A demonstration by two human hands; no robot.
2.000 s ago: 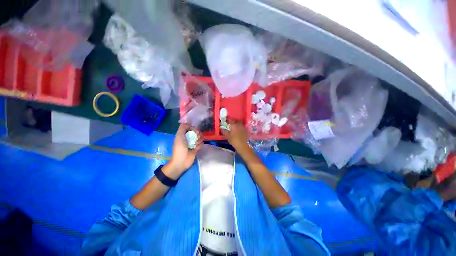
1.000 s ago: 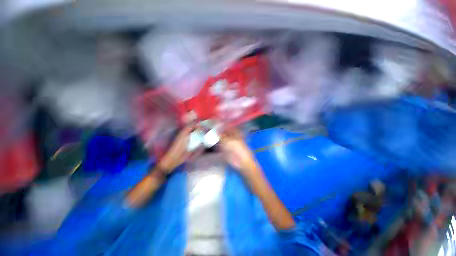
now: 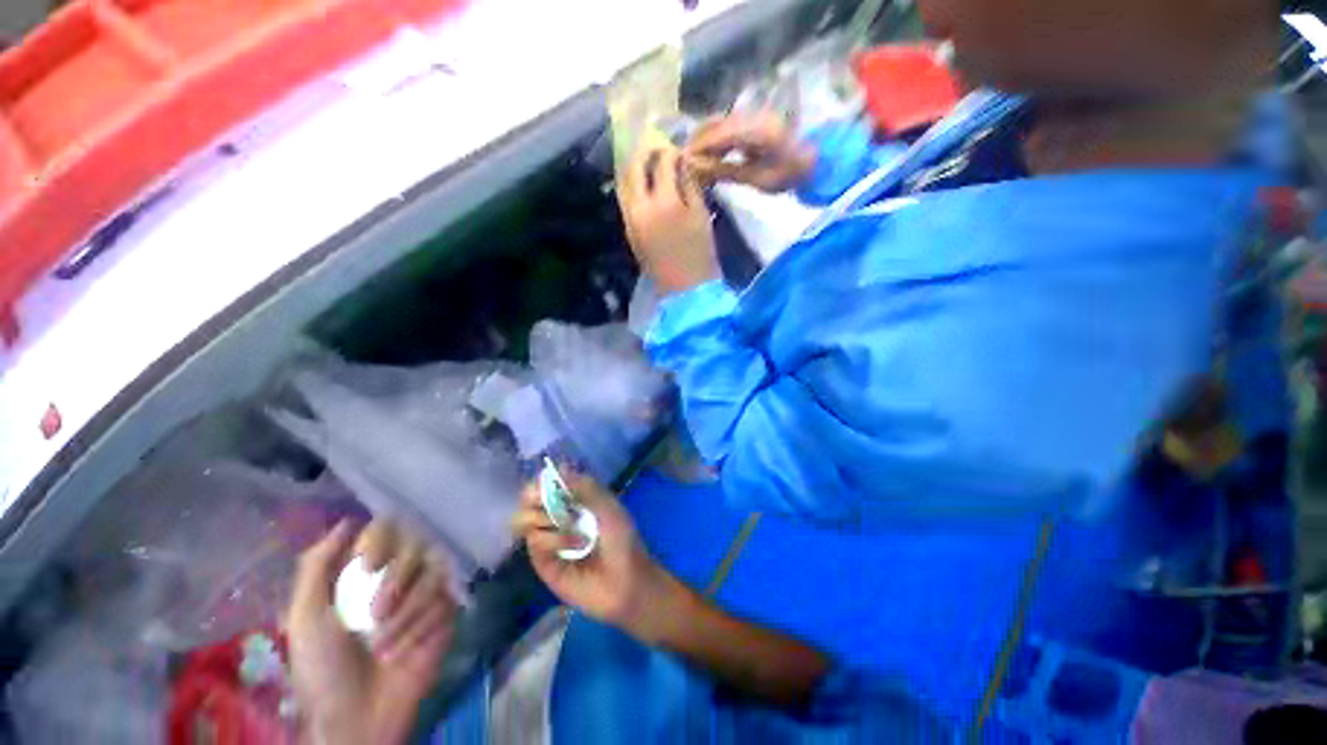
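My left hand (image 3: 381,655) is raised at the lower left, palm up, with a round white cap (image 3: 358,595) held by its fingers. My right hand (image 3: 594,560) is to its right and holds pale white-green caps (image 3: 566,512), seen partly edge-on, between thumb and fingers. The two hands are apart. The red divided parts tray (image 3: 204,696) shows at the bottom left, partly hidden by plastic and my left hand, with small white pieces in it.
Clear plastic bags (image 3: 408,437) lie on the shelf beyond my hands. A white tabletop (image 3: 218,262) curves above, bearing a large red tray (image 3: 175,95). A person in a blue smock (image 3: 961,349) is close on the right, hands at a yellow sheet (image 3: 651,105). Blue floor lies below.
The view has swung right, bringing the other person close. The red parts tray has shifted to the lower left. My hands have come apart, each holding white caps.
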